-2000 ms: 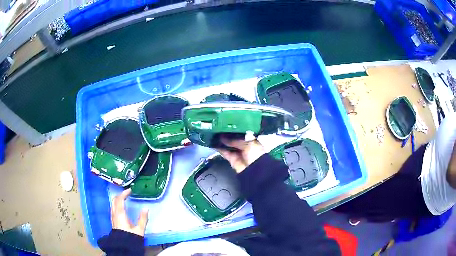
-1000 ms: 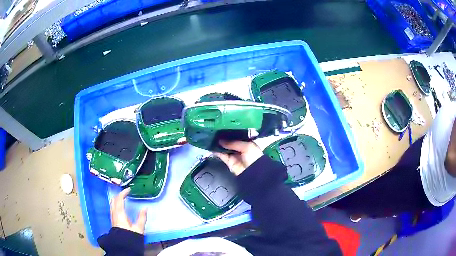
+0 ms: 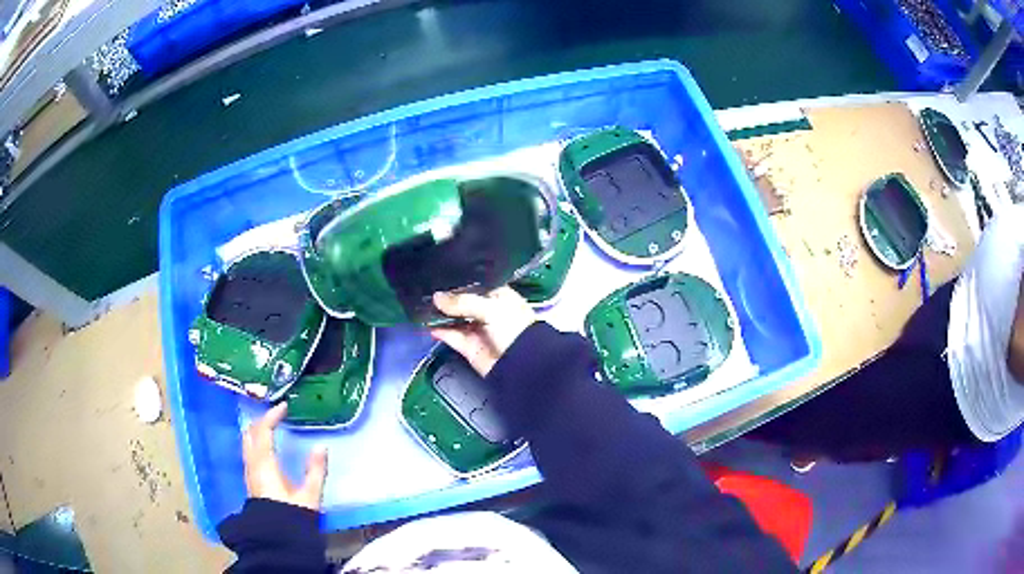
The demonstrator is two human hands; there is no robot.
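A blue crate (image 3: 775, 280) with a white liner sheet (image 3: 387, 415) on its bottom holds several green moulded housings, such as one at the back right (image 3: 625, 193) and one at the front right (image 3: 663, 334). At the left, one housing (image 3: 261, 320) overlaps another (image 3: 337, 381). My right hand (image 3: 483, 325) grips a green housing (image 3: 393, 241) by its lower edge, raised over the crate and hiding parts of the housings beneath. My left hand (image 3: 281, 465) is over the crate's front left, fingers apart, its fingertips close to the overlapped housing; contact is unclear.
The crate sits on a tan-topped bench (image 3: 837, 269). A dark green belt (image 3: 472, 62) runs behind it. Two more housings (image 3: 895, 221) lie on the bench at the right, near a seated person in a white top (image 3: 988, 336). A red stool (image 3: 775, 505) is below.
The housing in my right hand has tilted and moved slightly left and up, showing more of its dark recess. My left hand stays nearly in place. The view has shifted slightly.
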